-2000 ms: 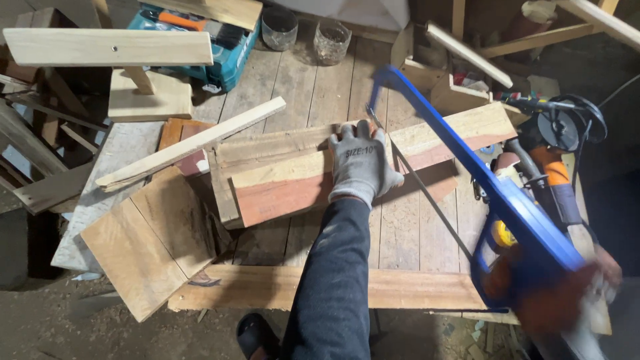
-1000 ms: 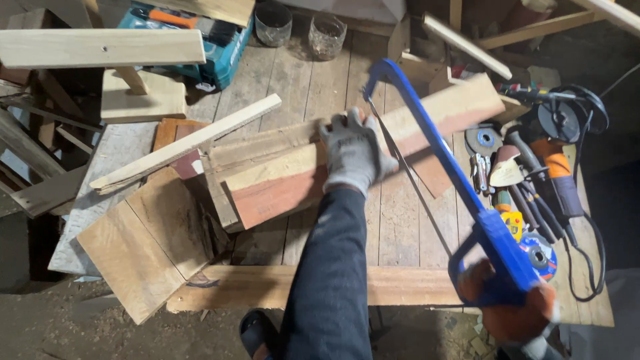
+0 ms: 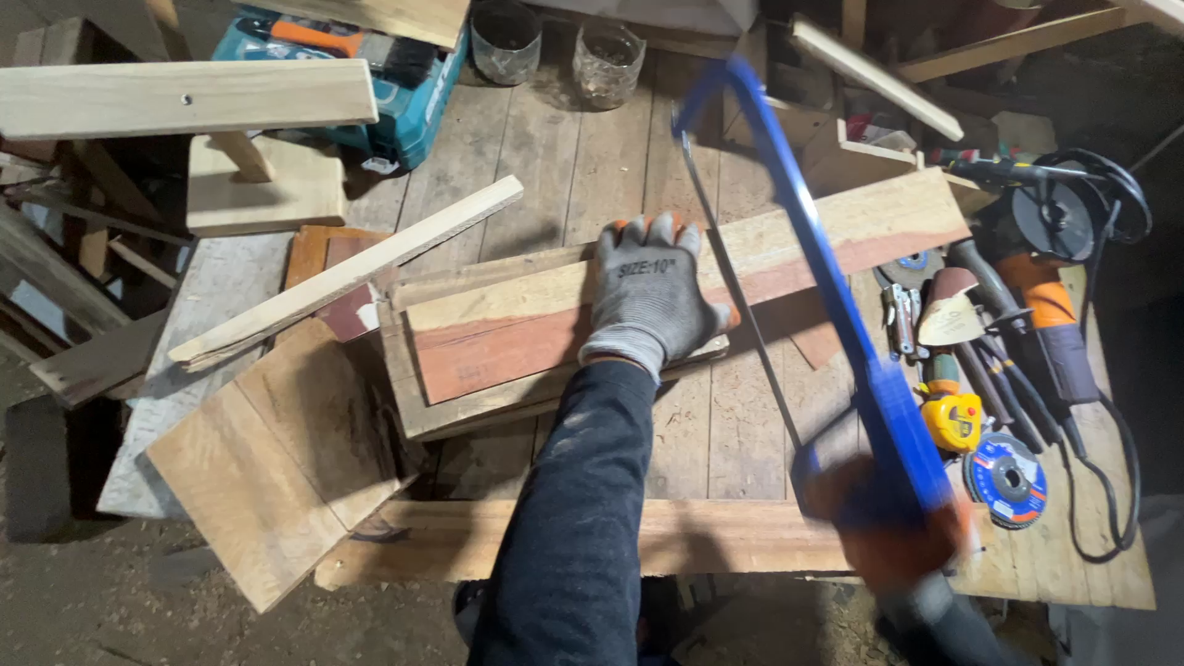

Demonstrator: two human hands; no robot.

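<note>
My left hand (image 3: 649, 294), in a grey knitted work glove with orange fingertips, presses flat on a two-toned wooden board (image 3: 504, 330). That board lies slanted across a thicker wooden block (image 3: 555, 381) on the plank workbench (image 3: 462, 176), its right end reaching past the block. My right hand (image 3: 883, 523), in an orange glove and blurred, grips the handle of a blue-framed bow saw (image 3: 803, 199). The saw's thin blade (image 3: 740, 296) crosses the board just right of my left hand; whether its teeth are in the wood cannot be told.
At the right lie an angle grinder (image 3: 1045, 287) with a cord, a yellow tape measure (image 3: 952, 422), a flap disc (image 3: 1006, 479) and pliers. A pale wood strip (image 3: 351, 268) and a brown panel (image 3: 277, 462) are at the left. Glass jars (image 3: 608, 65) and a teal tool case (image 3: 430, 102) stand behind.
My right hand and the saw have moved back and forth beside my left hand, with the blade staying near the same part of the board. My left hand has kept its place on the board.
</note>
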